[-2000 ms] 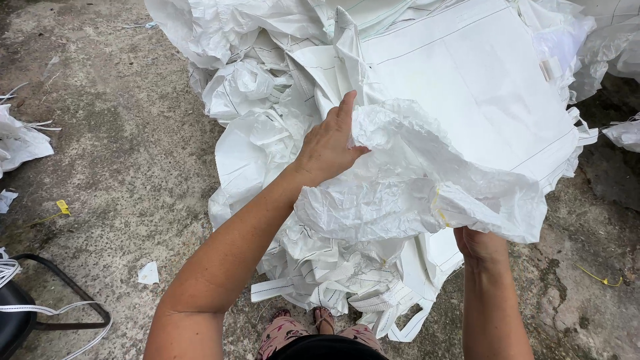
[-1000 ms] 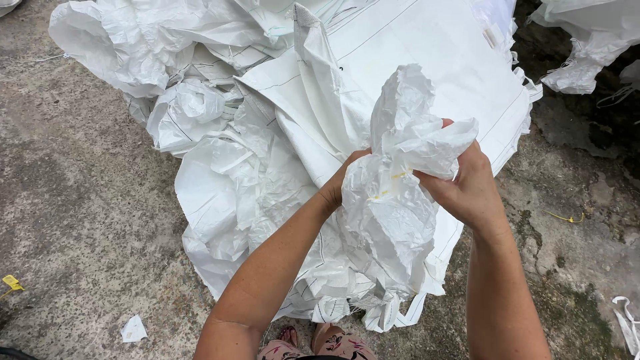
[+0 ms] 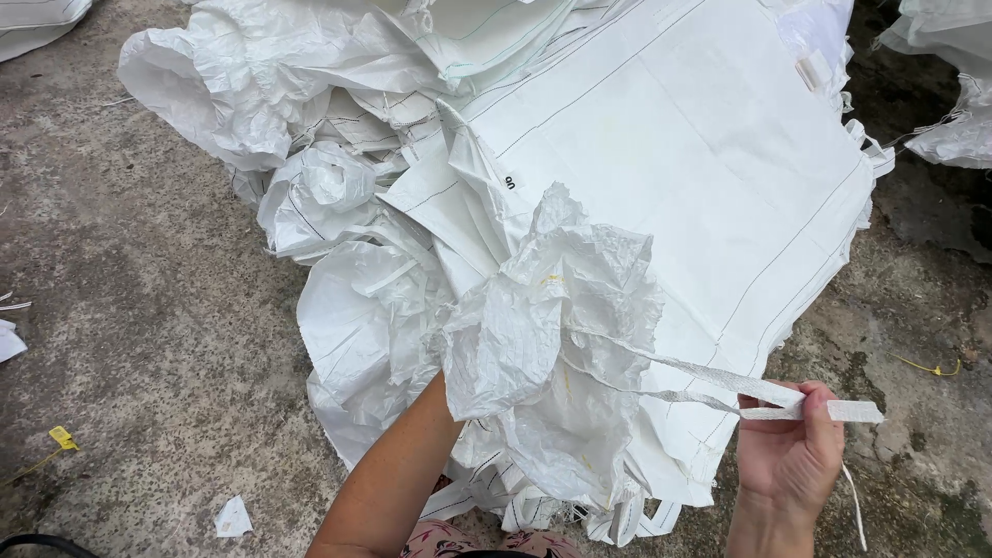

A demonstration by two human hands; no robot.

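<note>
A crumpled white woven plastic sheet (image 3: pixel 542 325) with yellow stitching rises over the near part of a pile of white woven bags. My left hand is hidden behind or under it; only the forearm shows, so its grip cannot be seen. At the right, my right hand (image 3: pixel 790 434) pinches two flat white straps (image 3: pixel 697 380) between thumb and fingers. The straps run taut from the crumpled sheet, and their ends stick out past my thumb. Beneath lies a large flat white bag panel (image 3: pixel 651 147) with dark stitched lines.
More crumpled bags (image 3: pixel 256 77) fill the upper left of the pile on rough concrete (image 3: pixel 155 325). A yellow tag (image 3: pixel 63 439) and a white scrap (image 3: pixel 233 517) lie at the lower left, a yellow tie (image 3: pixel 934 367) at the right. Another white bag (image 3: pixel 949 46) is at the upper right.
The crumpled sheet was spread between my hands, then bunched up. My right hand has moved away to the right and now holds the straps. My left hand has gone out of sight under the sheet.
</note>
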